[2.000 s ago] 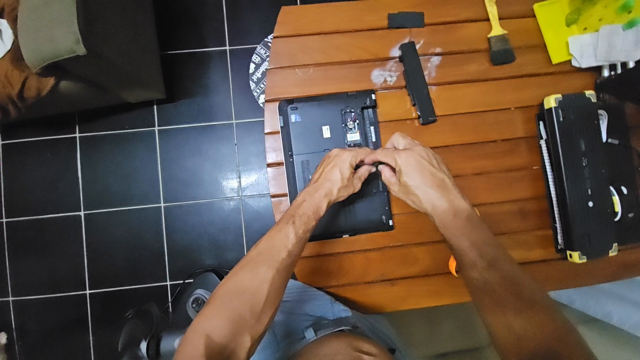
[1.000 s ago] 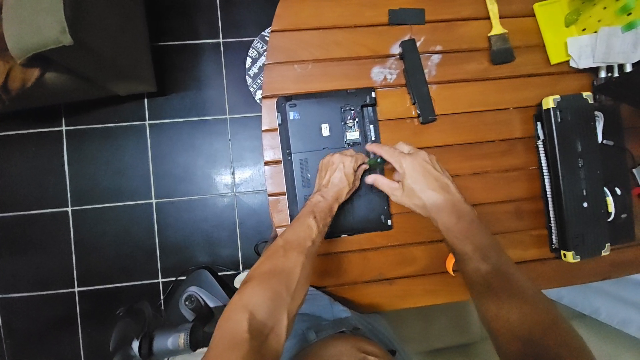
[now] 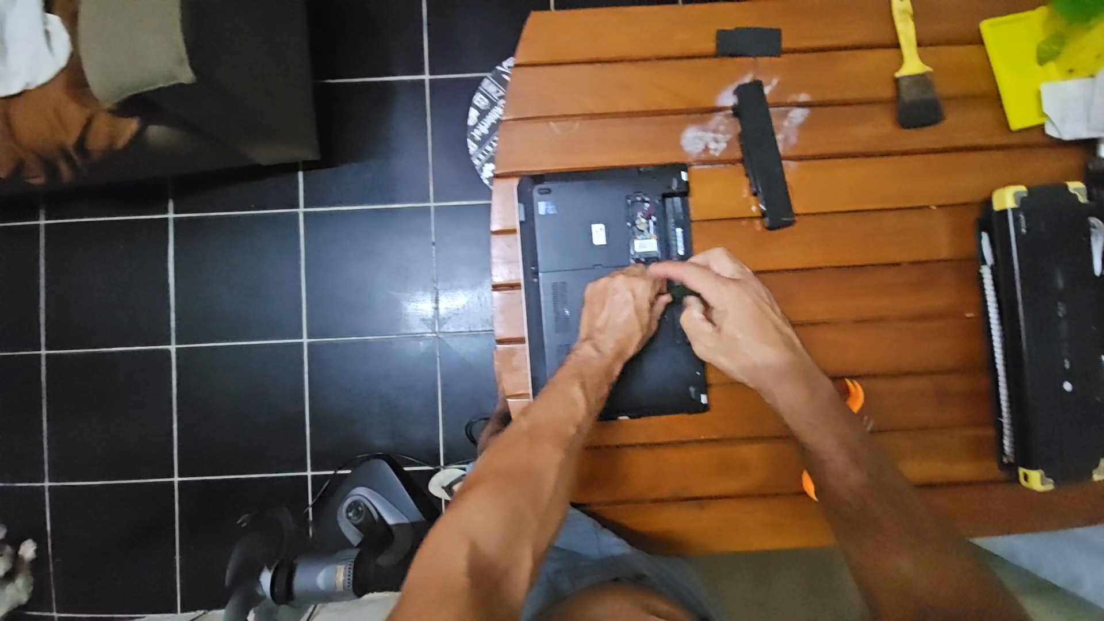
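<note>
A black laptop (image 3: 573, 224) lies bottom up on the wooden slatted table, one small compartment (image 3: 643, 228) uncovered and its battery bay exposed. My left hand (image 3: 617, 315) rests on the underside just below that compartment, fingers bent down; whether it grips anything is hidden. Beside it, my right hand (image 3: 729, 315) points its index finger toward the left fingertips, with the thumb apart. A small dark green part (image 3: 680, 290) shows between the hands; which hand touches it I cannot tell. Above right of the laptop lies a long black laptop battery (image 3: 763, 155).
A small black cover (image 3: 749, 41) and a yellow-handled paintbrush (image 3: 911, 73) lie toward the far edge. At right are a yellow tray (image 3: 1013, 69) and a black case with yellow corners (image 3: 1048, 336). Orange pieces (image 3: 853, 396) lie by my right forearm. A vacuum cleaner (image 3: 371, 517) stands on the floor.
Two seconds ago my fingertips were together over the laptop; one second ago the right thumb and index finger were spread. Now the right index finger is back at the left fingertips.
</note>
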